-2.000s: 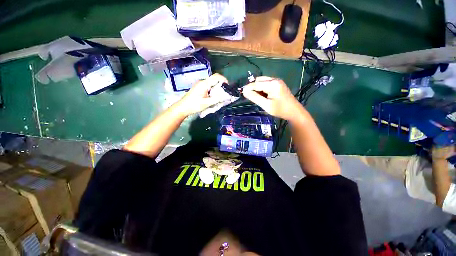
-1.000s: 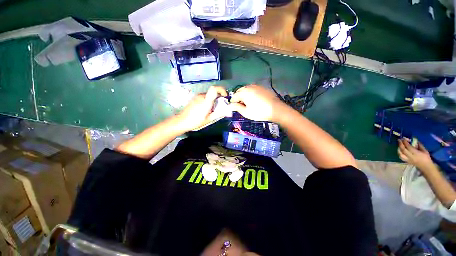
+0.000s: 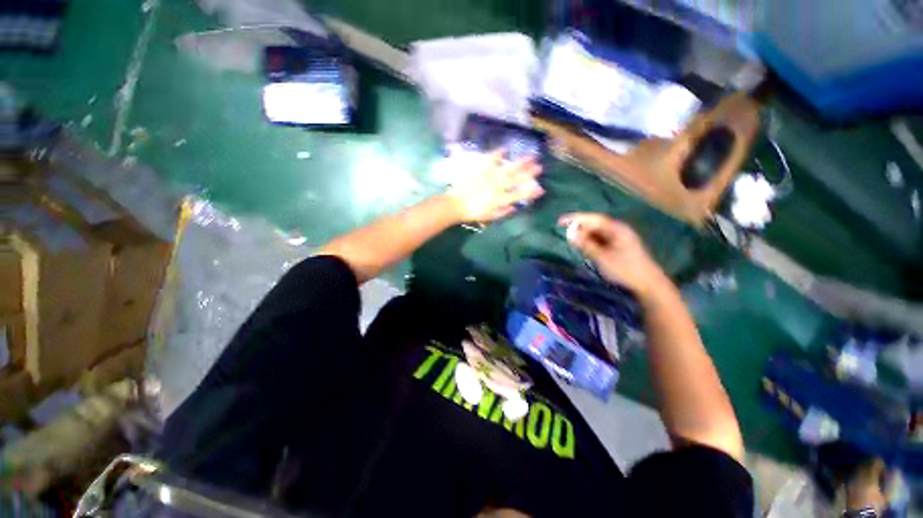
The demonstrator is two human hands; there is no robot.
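The picture is blurred. My left hand (image 3: 496,190) is at the front of an open blue box (image 3: 506,137) with a broad white flap; whether it holds anything is hidden. My right hand (image 3: 612,253) is apart from it, in front of the bench, with its fingers curled and a small white thing (image 3: 573,231) at the fingertips. Another open blue box (image 3: 562,354) stands near my lap at the bench edge, with dark and coloured packets inside.
Another blue box (image 3: 309,96) is on the green bench at left. A mouse (image 3: 708,157) and a white plug (image 3: 752,200) are at back right. Brown cartons (image 3: 81,283) are at far left. Another person's hand (image 3: 865,491) shows at lower right.
The view has turned. My hands, close together before, have moved apart; my left hand has reached to the open box behind. The pale piece between them no longer shows there.
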